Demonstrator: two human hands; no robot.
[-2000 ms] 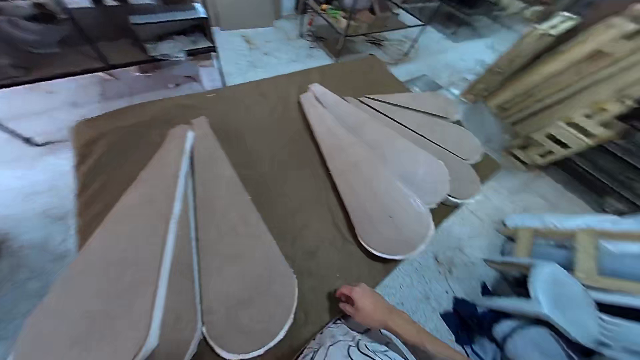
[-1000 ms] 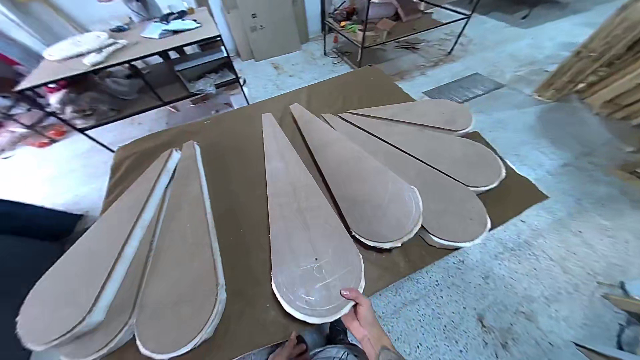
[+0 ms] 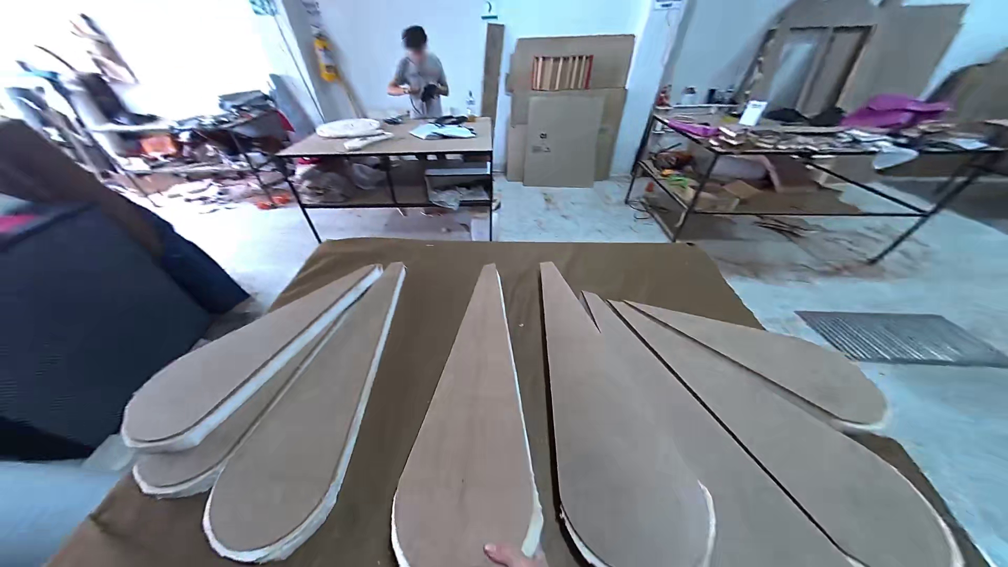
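A teardrop-shaped wooden panel with a white padded edge (image 3: 468, 441) lies in the middle of a brown cloth-covered table (image 3: 441, 315), its narrow tip pointing away. My right hand (image 3: 510, 554) is at its rounded near end, fingers over the edge, mostly cut off by the bottom of the view. Left of it, several similar panels (image 3: 303, 449) overlap in a fan. To the right, more panels (image 3: 622, 449) fan out, partly stacked on one another. My left hand is out of view.
A dark mesh-like surface (image 3: 71, 315) stands at the left. Beyond the table are a metal-framed workbench (image 3: 331, 147) with a person (image 3: 421, 75) behind it, cardboard sheets (image 3: 563, 142), and a cluttered metal-framed table (image 3: 827, 146). A floor grate (image 3: 898, 337) lies at the right.
The view has tilted up. The middle panel, beside the right-hand group one second ago, now lies apart from it, farther left. My left hand has left the view.
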